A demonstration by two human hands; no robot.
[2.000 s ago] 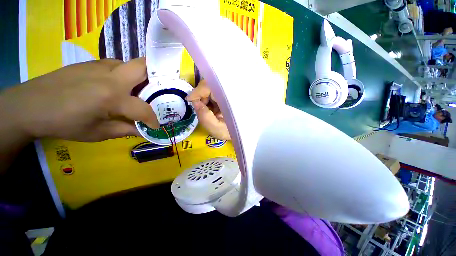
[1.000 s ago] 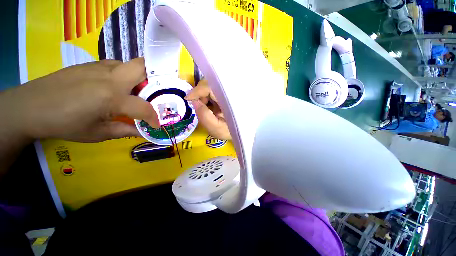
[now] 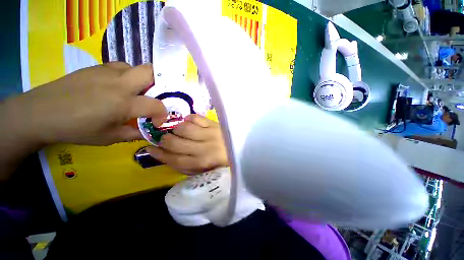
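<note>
White cat-ear headphones (image 3: pixel 325 162) fill the foreground, one large ear pointing right. Their open ear cup (image 3: pixel 144 128) lies inner side up, with a dark ring and part of a green circuit board showing. My left hand (image 3: pixel 96 104) grips the cup from the left, thumb on its inside. My right hand (image 3: pixel 191 144) is curled at the cup's lower right edge, fingertips over the board near a reddish glint; what they pinch is hidden. The lead wires cannot be made out. The other ear cup (image 3: pixel 196 200), with a hole pattern, hangs below.
The yellow printed sheet (image 3: pixel 102 177) lies under the work. A dark printed oval (image 3: pixel 144 158) is partly covered by my right hand. Another white headphone set (image 3: pixel 333 91) lies on the green bench (image 3: pixel 379 71). A person in blue (image 3: pixel 432 127) is farther along the line.
My right hand has moved from the cup's right rim down and left over the board, covering the wires seen before. The headphones have tilted slightly, the speaker-side cup shifting left and down.
</note>
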